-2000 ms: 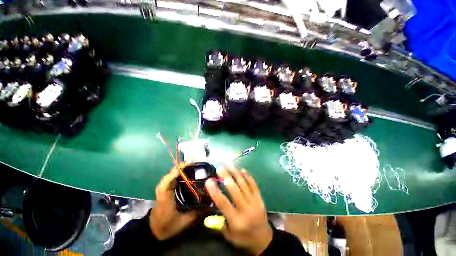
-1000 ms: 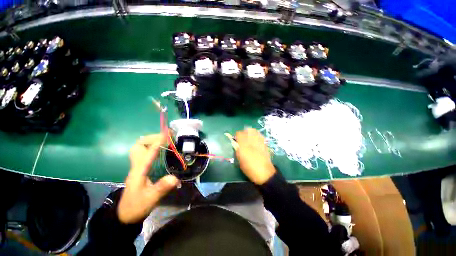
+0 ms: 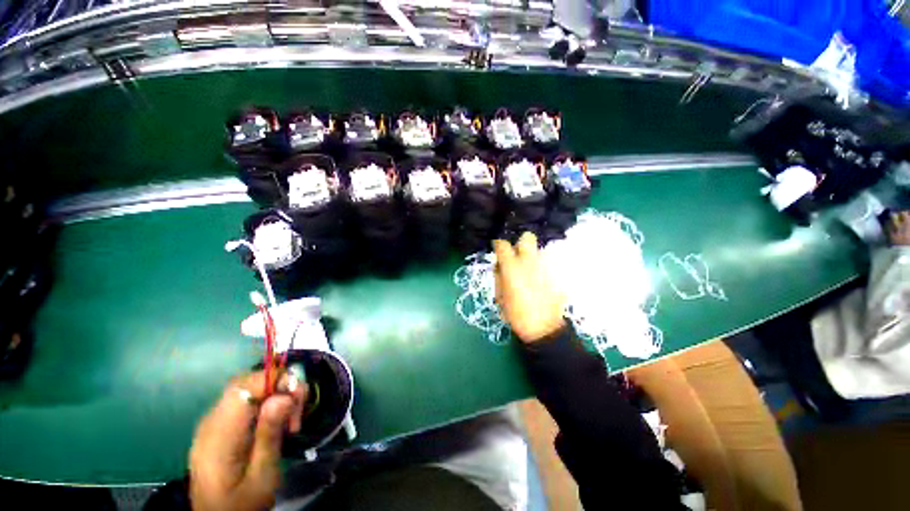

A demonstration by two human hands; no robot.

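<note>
The housing stands on the green bench, its white bracket (image 3: 299,321) towards the back and its round black cup (image 3: 331,401) towards me. My left hand (image 3: 234,449) is at the cup's left side, with thumb and fingers closed on red wires (image 3: 268,344) that stick up. A white tail cable (image 3: 264,271) runs back from the bracket. My right hand (image 3: 531,291) reaches over the left part of a white tangled heap of thin loops (image 3: 604,274), fingertips close to the black modules. Whether it grips anything is hidden.
Two rows of black modules with silvery tops (image 3: 371,182) stand behind. One more module (image 3: 274,243) is near the tail cable. Dark modules (image 3: 15,289) are at the left edge. A carton (image 3: 723,409) is below right. Another person's sleeve (image 3: 878,324) shows far right.
The view has turned right. My left hand has closed on the red wires. My right hand has moved from the bench beside the housing to the white heap.
</note>
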